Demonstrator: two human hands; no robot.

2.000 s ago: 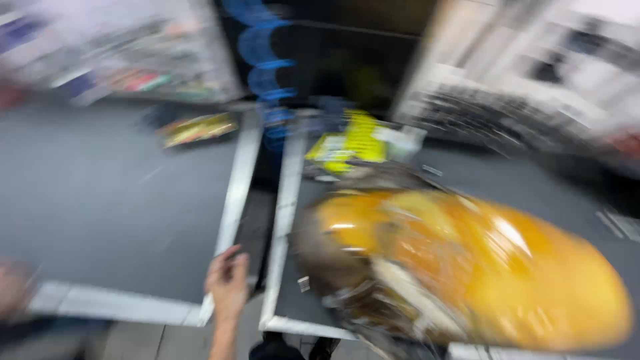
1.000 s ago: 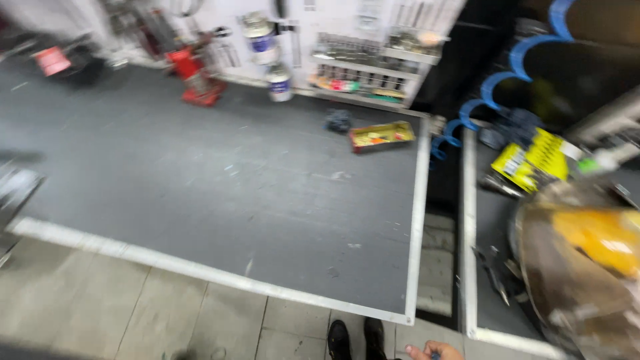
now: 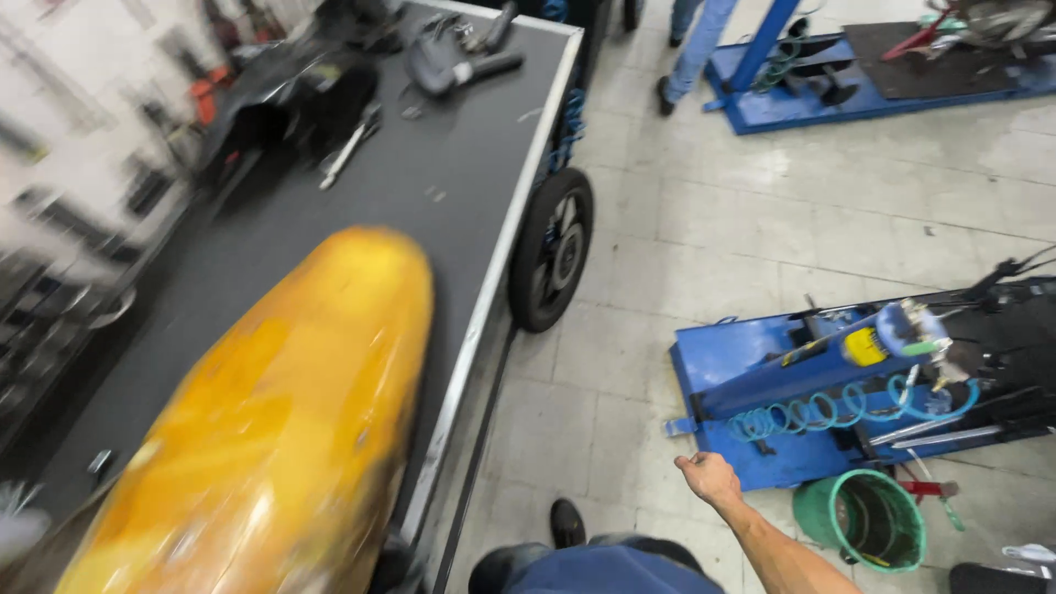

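My right hand (image 3: 711,478) is over the floor beside the corner of a blue motorcycle lift (image 3: 730,355), with its fingers curled and the palm hidden. Nothing shows sticking out of it. My left hand is out of view. A motorcycle seat with bare yellow foam (image 3: 305,396), blurred and shiny, lies on the grey workbench (image 3: 462,148) to the left. On the lift, a coiled light-blue air hose (image 3: 792,421) runs beside a blue post (image 3: 784,371). A green bucket (image 3: 858,520) stands on the floor just right of my forearm.
Black plastic parts (image 3: 289,115), a metal tool (image 3: 346,153) and a black part with a grip (image 3: 462,70) lie farther up the bench. A wheel (image 3: 553,247) stands against its edge. Another blue lift (image 3: 825,82) is at the back, near a person's legs (image 3: 697,49).
The view has swung far to the right, from the benches to the floor and lifts. My right hand now shows fully, with its forearm.
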